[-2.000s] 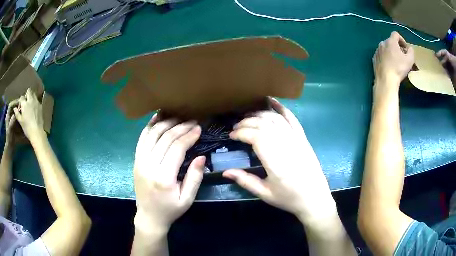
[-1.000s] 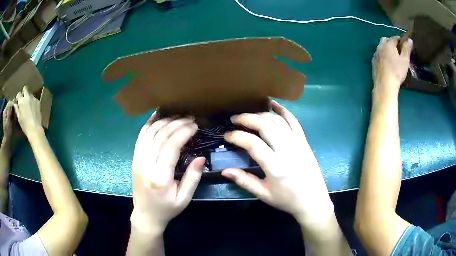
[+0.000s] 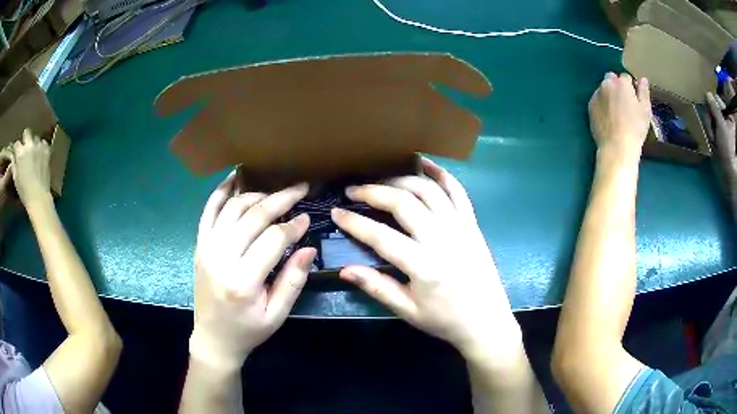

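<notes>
A brown mailer box (image 3: 323, 276) stands at the table's near edge, its notched lid (image 3: 323, 117) raised behind my hands. Black cable loops (image 3: 319, 204) fill the box. A grey-blue power adapter (image 3: 349, 251) lies at its near right. My left hand (image 3: 250, 251) holds the box's left side, its fingertips over the cables and its thumb near the front wall. My right hand (image 3: 420, 242) holds the right side, its fingers spread over the cables and adapter. My hands hide both side walls and part of the contents.
Other people's hands work at a carton (image 3: 60, 162) on the left and an open box with dark contents (image 3: 679, 129) on the right. A white cord (image 3: 485, 35) crosses the far side of the green table (image 3: 541, 202). Grey cords (image 3: 121, 34) lie at the far left.
The box, its lid and my hands appear slightly further left and higher in view. My right fingers have moved further over the adapter. The right neighbour's box now shows its lid raised and its contents.
</notes>
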